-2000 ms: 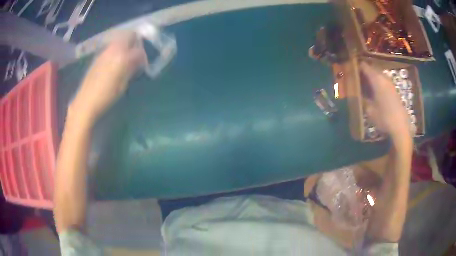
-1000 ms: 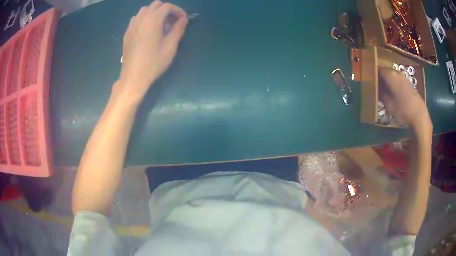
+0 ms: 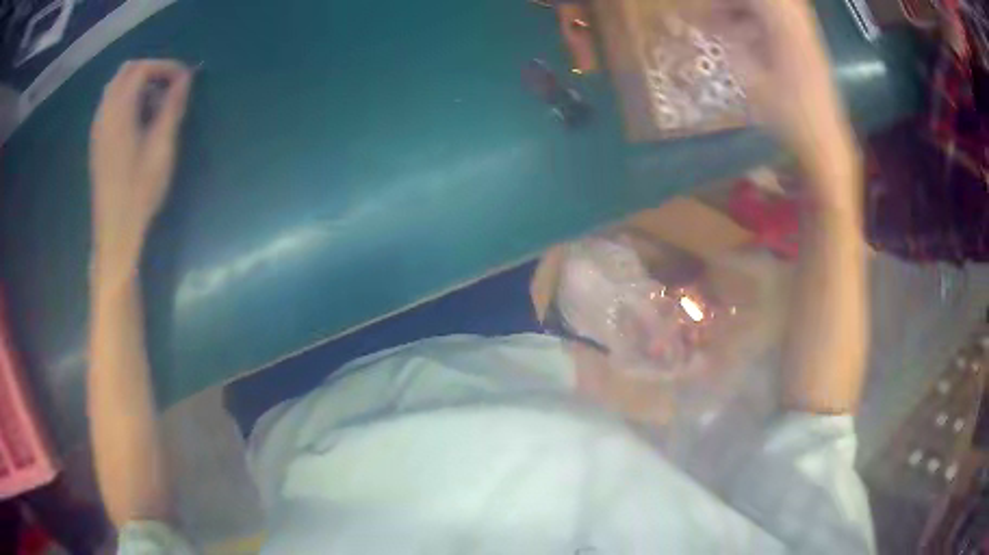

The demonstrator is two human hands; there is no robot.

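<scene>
My left hand [image 3: 136, 141] is over the far left of the green bench, fingers curled with thumb and index close together. A tiny pale trace shows at the fingertips, too small to name. My right hand [image 3: 765, 60] is blurred at the top right, over the far right side of the ring box [image 3: 705, 132]; its fingertips are hidden or smeared, and whether it holds anything cannot be told. Small white rings [image 3: 694, 71] lie loose in the box. A small dark, shiny piece [image 3: 566, 106] lies on the bench left of the box.
An orange plate [image 3: 580, 38] lies beside the box. The pink tray [image 3: 16, 423] is cut off at the left edge. A clear plastic bag [image 3: 624, 298] with shiny copper pieces sits in a carton below the bench edge. A pale strip [image 3: 98, 43] runs along the far left.
The view has turned and shifted right, so the tray and boxes sit differently. The clear frame by my left hand two seconds ago no longer shows there. My right hand has shifted within the ring box area.
</scene>
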